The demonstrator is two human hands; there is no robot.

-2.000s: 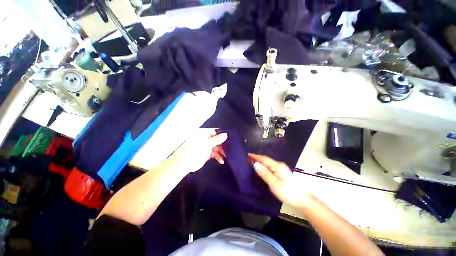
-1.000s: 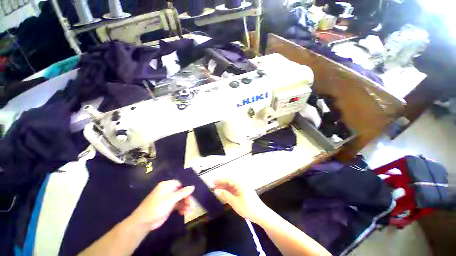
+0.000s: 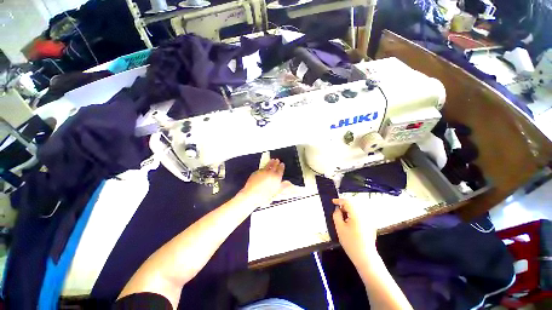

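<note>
My right hand (image 3: 354,230) pinches the edge of a narrow dark strip (image 3: 327,209), which lies upright across the pale bed below the machine arm. My left hand (image 3: 266,183) is under the arm at the left edge of a black rectangular object (image 3: 292,166), its thumb spread; whether it grips the object is unclear. A large dark panel (image 3: 181,209) lies under the presser foot and needle area (image 3: 214,181) and hangs toward my lap. The white JUKI machine (image 3: 272,130) stands behind my hands.
Dark snips (image 3: 375,184) lie on dark scraps right of the strip. Crumpled purple cloth (image 3: 91,142) is piled at left, beside a white sheet (image 3: 121,212) with a blue edge. A brown board (image 3: 466,115) rises at right. A red crate (image 3: 526,254) and dark garments (image 3: 448,257) are low right.
My hands have moved apart: the left has reached under the machine arm, and the right has moved onto the bed with the strip. The view has shifted, so the machine sits farther right.
</note>
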